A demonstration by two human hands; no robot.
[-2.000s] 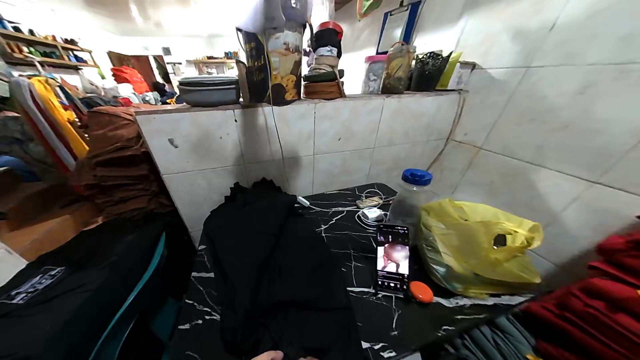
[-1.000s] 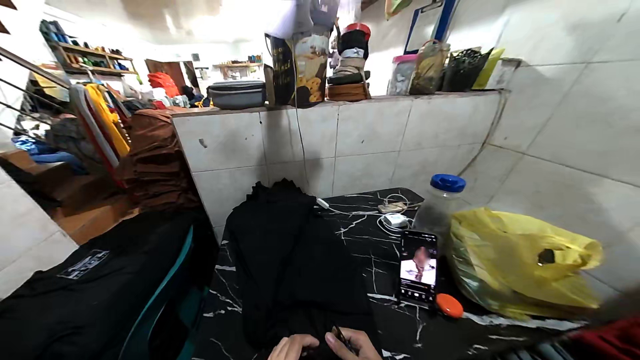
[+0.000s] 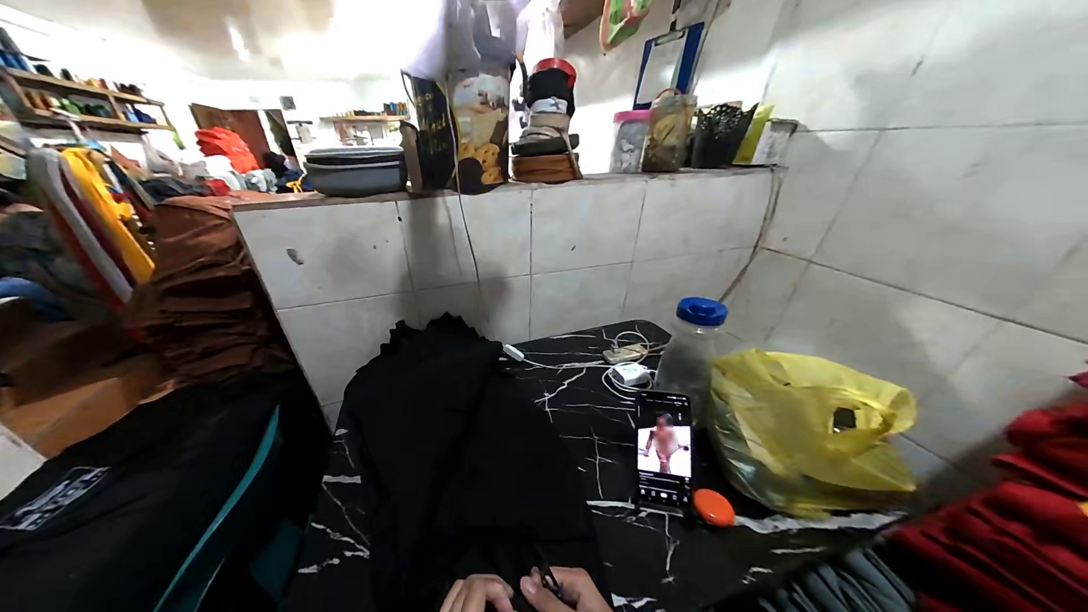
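Observation:
Black fabric garments [image 3: 467,442] lie piled on a black marble-patterned table [image 3: 595,459]. At the bottom edge of the view, my left hand [image 3: 478,593] rests on the near part of the black cloth, its fingers curled against it. Close to its right, my right hand [image 3: 565,590] has its fingers around a small dark tool [image 3: 546,578], too dark to name for sure. The cloth between the two hands is hard to make out. To the right, a smartphone [image 3: 664,450] stands upright with a video on its screen, and a round orange object [image 3: 713,507] sits beside its base.
A yellow plastic bag [image 3: 807,425] and a clear jar with a blue lid [image 3: 701,312] stand at the right. White chargers with cables [image 3: 631,374] lie behind the phone. A tiled half wall [image 3: 586,229] bounds the back. Red folded cloth [image 3: 1003,510] is at the lower right, a black bag-like item [image 3: 127,501] at the left.
Two seconds ago only one fingertip showed at the bottom edge; one second ago both hands came into view over the black cloth. They now sit close together, low in the view.

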